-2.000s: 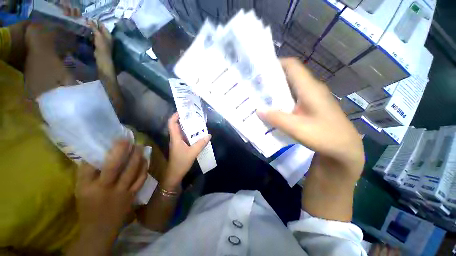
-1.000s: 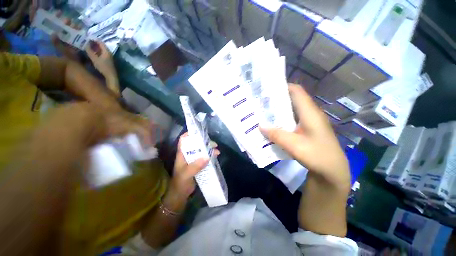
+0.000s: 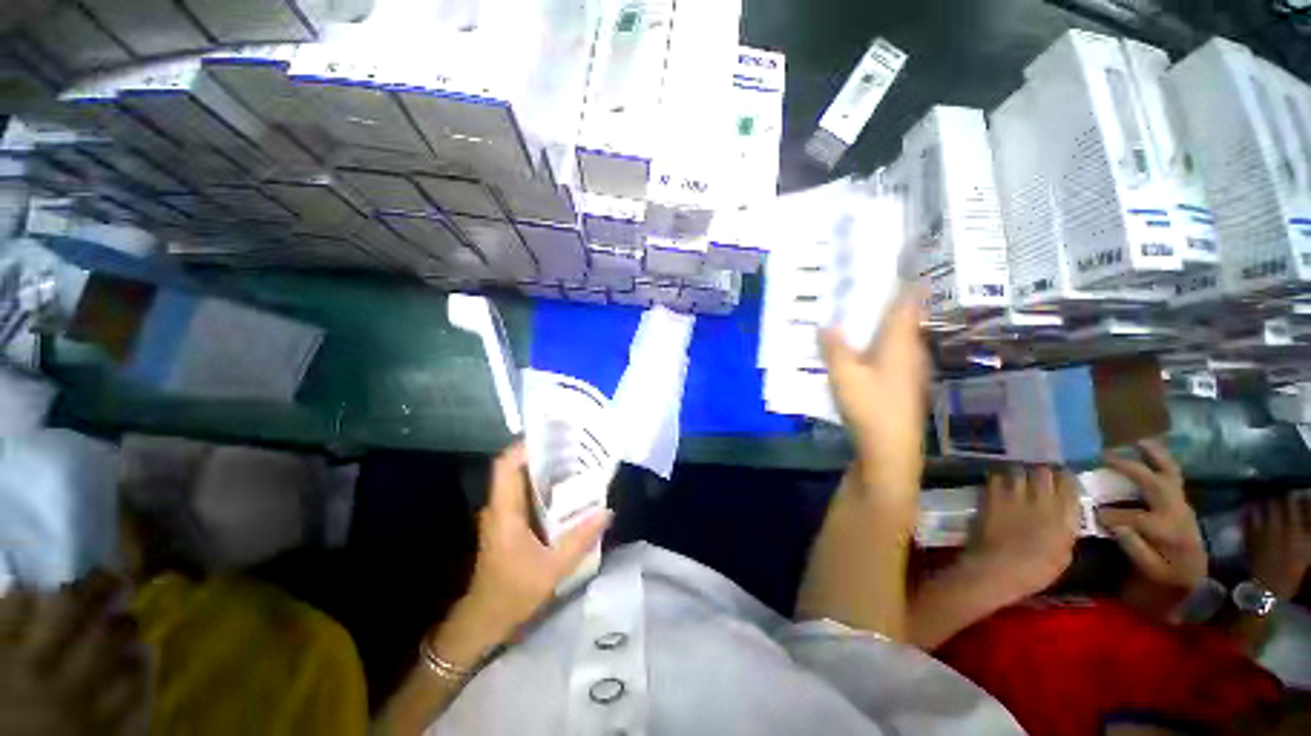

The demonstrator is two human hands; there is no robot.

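My left hand (image 3: 535, 544) holds a slim white retail carton (image 3: 503, 377) upright above my lap, its long flap standing up. A curved printed leaflet (image 3: 572, 431) shows at the carton, by my left fingers; whether it is inside the carton I cannot tell. My right hand (image 3: 880, 377) grips a fanned stack of white printed leaflets (image 3: 822, 295) over the right edge of the blue mat (image 3: 582, 338). The stack is slightly blurred. A white pouch or folded sheet (image 3: 656, 388) lies over the mat's front edge, right of the carton.
A wall of stacked cartons (image 3: 431, 122) stands behind the mat. Upright cartons (image 3: 1107, 166) stand at right, and one carton (image 3: 860, 101) lies behind. Larger flat boxes (image 3: 237, 345) lie at left. Another person's hands (image 3: 1028, 518) hold a box at right; a yellow sleeve (image 3: 245, 654) is at left.
The view has swung right, showing the blue mat and the neighbour in red. My right hand has moved the leaflets away from the carton, toward the upright cartons. A curved leaflet now shows by my left hand.
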